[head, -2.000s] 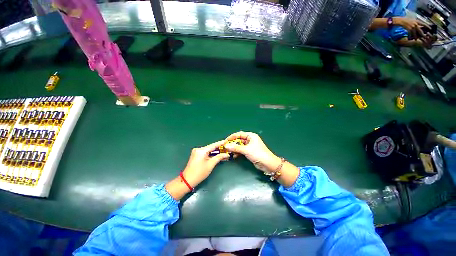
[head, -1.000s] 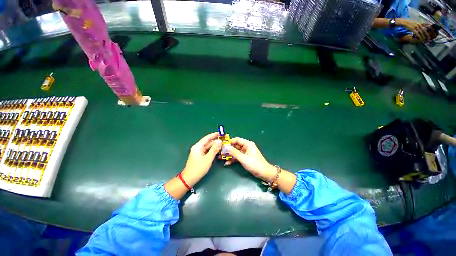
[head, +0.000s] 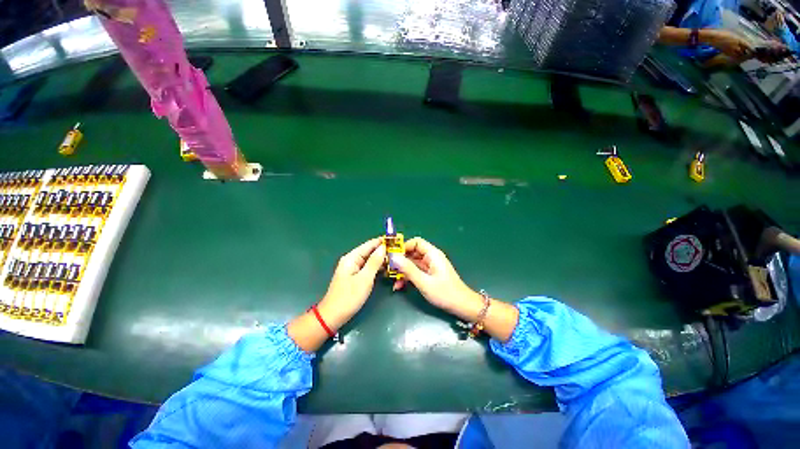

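A yellow unit [head: 395, 247] is held upright between my two hands, over the middle of the green surface [head: 289, 210]. A dark and silvery end piece [head: 389, 226] sticks out of its far end. My left hand [head: 355, 276] pinches its left side with thumb and fingers. My right hand [head: 432, 274] holds its right side, with the thumb over its lower face. The fingers hide part of the unit's lower end and sides.
A white tray [head: 110, 254] with rows of yellow units lies left. A pink-wrapped post [head: 189, 110] stands behind it. Single yellow units [head: 617, 168] lie on the far surface. A black boxy device [head: 702, 263] is right. Clear trays [head: 588, 35] and another person's hands [head: 724, 42] are far right.
The unit was tilted sideways at first and now points away from me. The loose yellow units and black flat pieces have shifted left. A yellow piece now shows behind the post.
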